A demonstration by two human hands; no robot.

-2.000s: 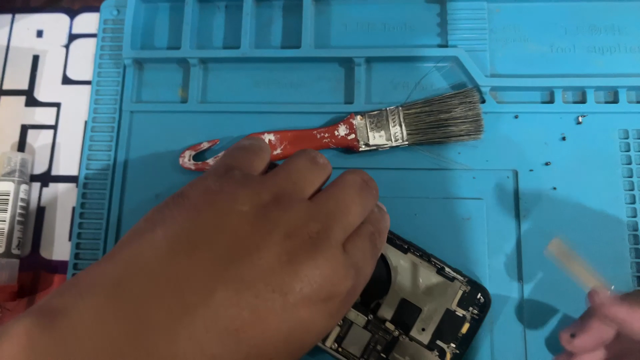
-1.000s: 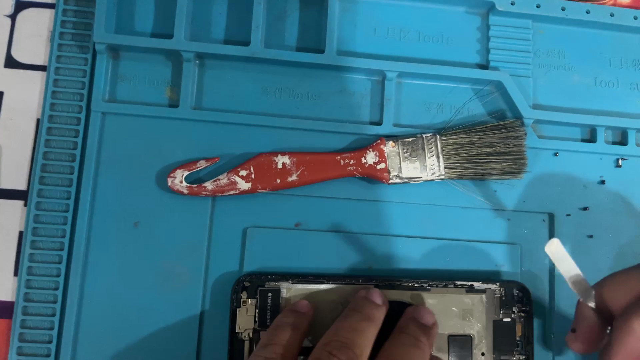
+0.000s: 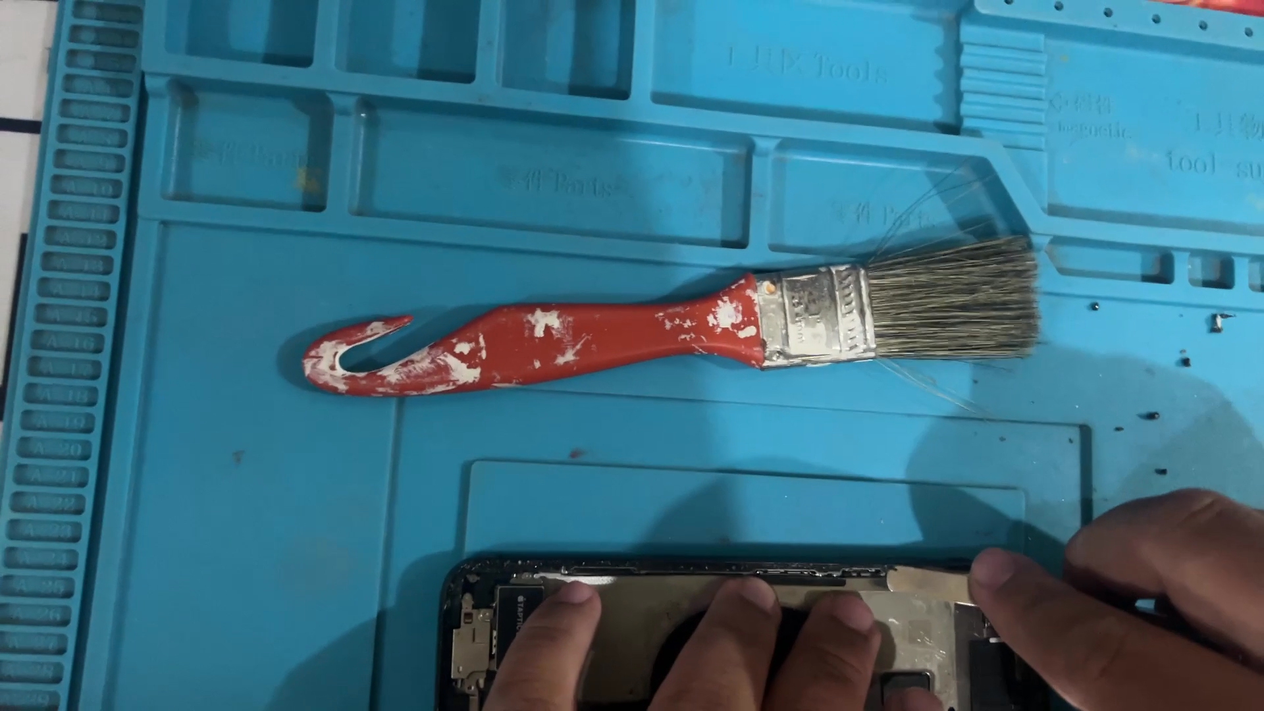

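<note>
An opened smartphone point(image 3: 632, 573) lies on a blue silicone repair mat at the bottom of the view, its inner parts bare and its lower part cut off by the frame. The fingers of my left hand point(image 3: 691, 647) rest spread on the metal plate inside it. My right hand point(image 3: 1116, 612), at the lower right, grips a thin, flat metal tool point(image 3: 928, 583); its tip lies at the phone's upper inner edge, near the right end. A paintbrush point(image 3: 612, 341) with a red, paint-flecked handle lies above the phone, touched by neither hand.
The repair mat point(image 3: 257, 474) has moulded compartments point(image 3: 553, 178) along the back and a slotted strip at the left. Several tiny screws point(image 3: 1151, 416) are scattered right of the brush. A patterned surface shows at the far left.
My right hand has brought the flat metal tool from the mat at the right to the phone's edge. My left hand, earlier beside the brush handle, lies on the phone. The view has shifted.
</note>
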